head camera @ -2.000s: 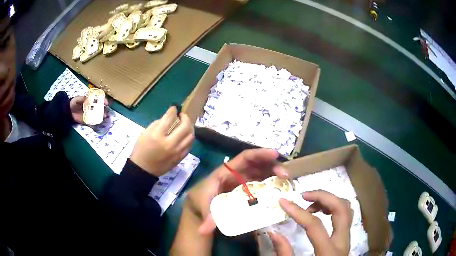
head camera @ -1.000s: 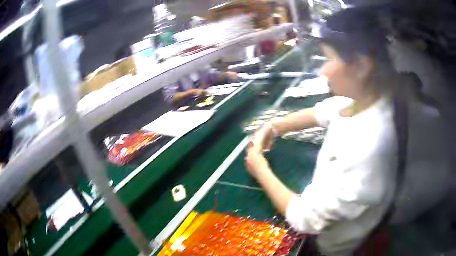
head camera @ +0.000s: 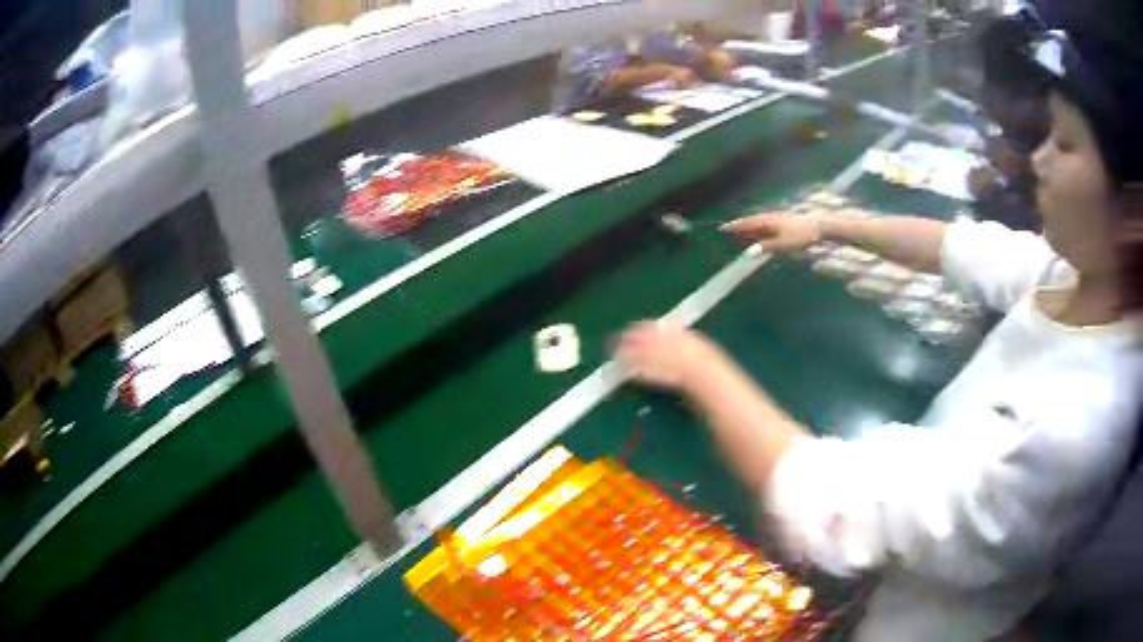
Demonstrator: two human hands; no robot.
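Neither of my hands is in the picture. Nearest in front of me, the shiny orange sheet of wired components (head camera: pixel 627 552) lies on the green bench at the bottom, with red wires along its right side. A cream-white housing (head camera: pixel 557 347) with a dark spot lies on the green surface beyond the pale rail (head camera: pixel 539 439). The picture is partly blurred.
A neighbour in white (head camera: pixel 978 439) sits at the right, both arms reaching over the bench. Clear trays (head camera: pixel 896 291) lie beyond the arms. A grey upright (head camera: pixel 282 314) stands at the left. White sheets, red-wired parts (head camera: pixel 420 191) and another worker's arms are at the far side.
The view has swung from my hands holding a red-wired housing over the cartons to the orange sheet and neighbour. Since the last earlier frame, the neighbour's hands have moved apart.
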